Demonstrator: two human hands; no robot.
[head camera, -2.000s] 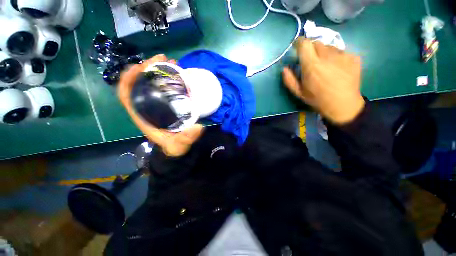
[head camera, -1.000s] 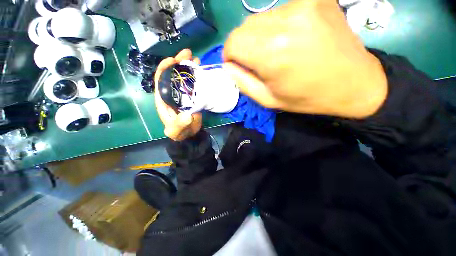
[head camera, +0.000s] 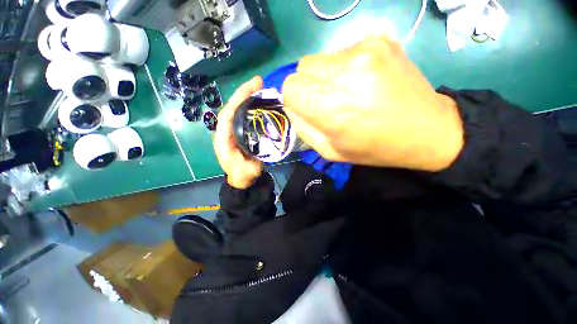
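My left hand (head camera: 233, 142) holds a white camera head housing (head camera: 273, 150) above the bench edge. The black front cover (head camera: 244, 131) stands at the left of its opening, between my fingers and the housing. Yellow, red and other internal wires (head camera: 269, 121) show inside. My right hand (head camera: 373, 104) is closed over the housing's right side and hides most of it. Whether it holds a tool or only the housing cannot be seen. A blue cloth (head camera: 329, 169) lies behind and below the housing, partly hidden by my right hand.
White dual-lens cameras (head camera: 95, 150) are grouped at the left on the green bench (head camera: 166, 166). Small dark shiny lens covers (head camera: 192, 107) lie beside a metal fixture (head camera: 209, 38). A white cable (head camera: 333, 14) and a plastic bag (head camera: 474, 22) are at the back. A stool (head camera: 197, 236) and cardboard box (head camera: 148, 275) stand below.
My right hand has come from the bench's right side onto the housing. The housing has turned so its open, wired side faces me more, with the black cover now to the left.
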